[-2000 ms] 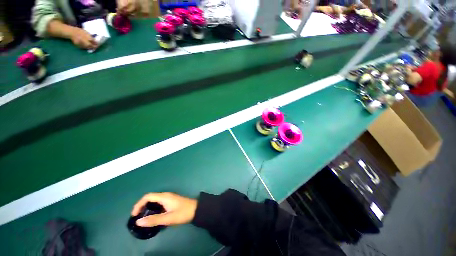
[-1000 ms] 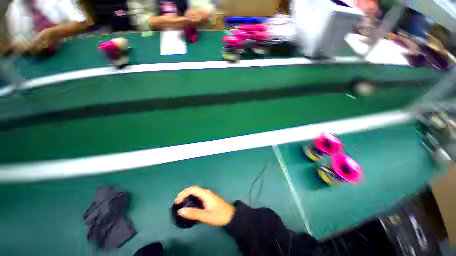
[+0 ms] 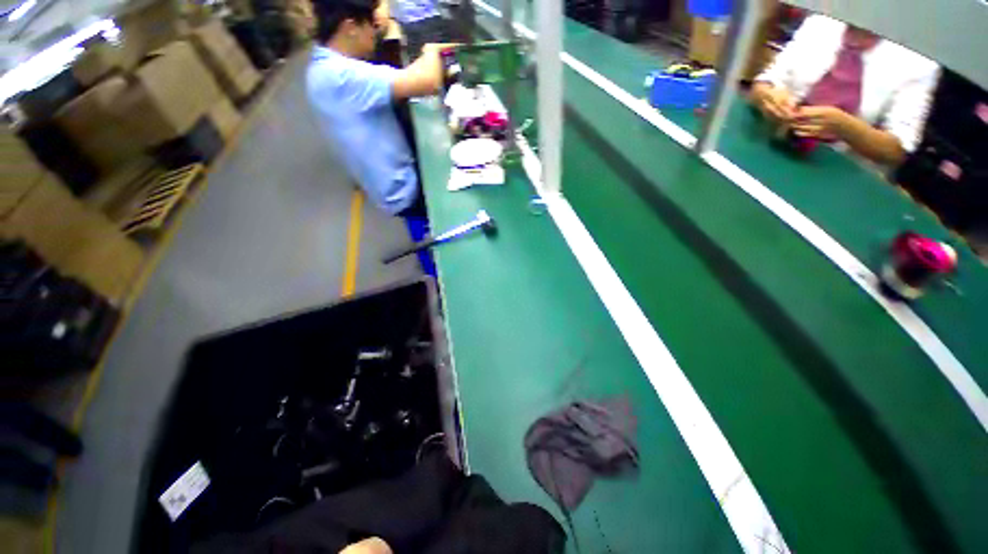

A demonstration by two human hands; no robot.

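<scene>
A black parts bin [image 3: 442, 357] fills the lower left beside the bench. Jumbled glossy black housing parts [image 3: 347, 406] lie inside it. A black sleeve [image 3: 433, 514] of mine crosses the bin's near side. Below it, a small strip of skin, apparently my right hand [image 3: 366, 546], shows at the bottom edge; its fingers and anything in them are cut off. My left hand is not visible. A crumpled dark grey cloth [image 3: 585, 444] lies on the green bench, right of the bin.
A hammer [image 3: 444, 237] lies across the bench edge, handle overhanging. Beyond it are a white round piece [image 3: 477, 153] and a person in light blue [image 3: 363, 119]. A pink-mouthed unit [image 3: 915, 263] stands across the belt near another person's hands [image 3: 807, 119]. Cartons [image 3: 163, 81] stand left.
The view has swung left from the bench to the bin. The hand holding the black round housing and the two pink-mouthed units near it have left view. The cloth now appears right of centre.
</scene>
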